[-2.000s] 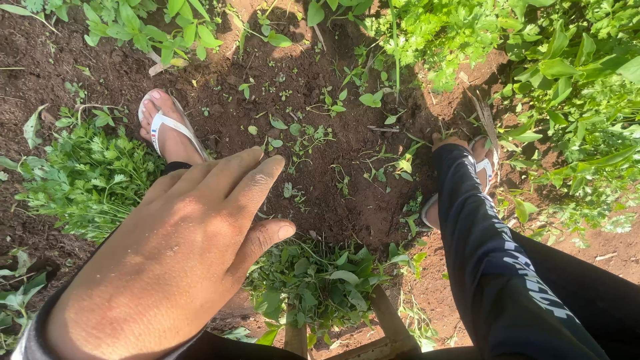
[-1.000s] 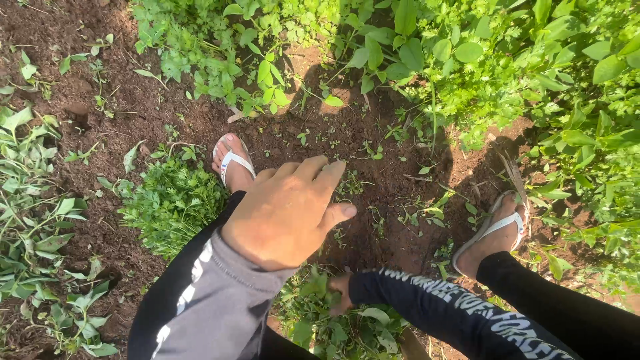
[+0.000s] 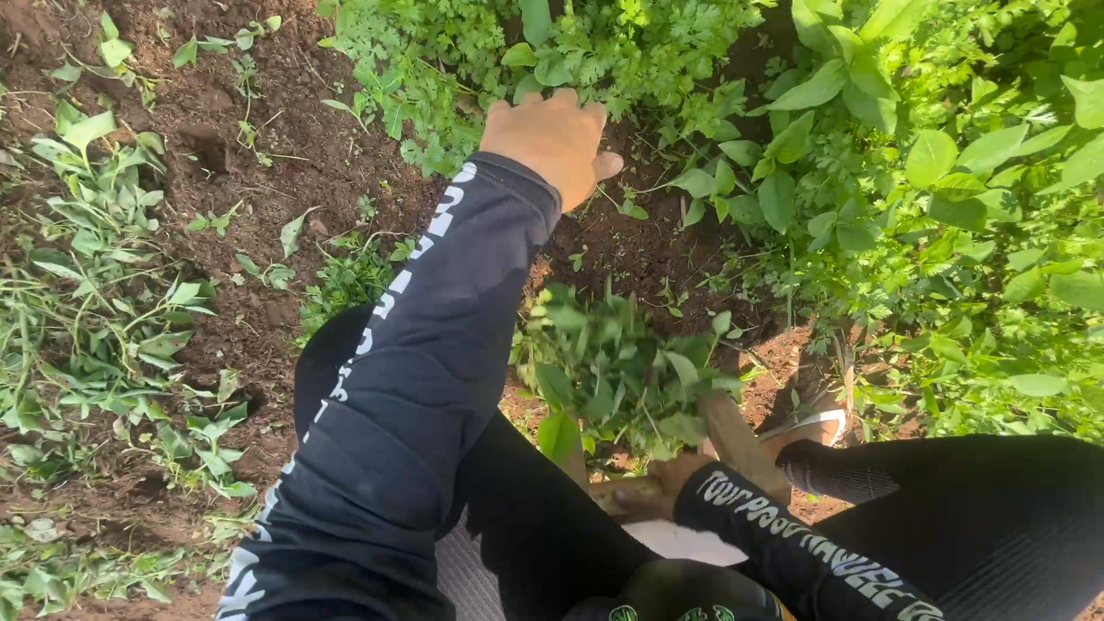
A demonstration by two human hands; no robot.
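Observation:
My left hand, back up, reaches to the edge of a leafy herb patch at the top. Its thumb points right; its fingertips are hidden, so whether it grips a plant cannot be told. My right hand is low, closed around a bar of a small wooden stool or frame between my legs. Just above that wood lies a heap of pulled leafy plants, partly blurred. A smaller feathery green bunch shows beside my left knee, partly covered by the sleeve.
Wilting pulled weeds lie over the brown soil at the left. Dense broad-leaved plants mixed with herbs fill the right side. My sandalled foot rests at the right, by the plant edge.
My left hand has moved from over the bare soil between my feet to the herb patch. My right hand, at the leafy heap one second ago, is now at the wood. The view has shifted.

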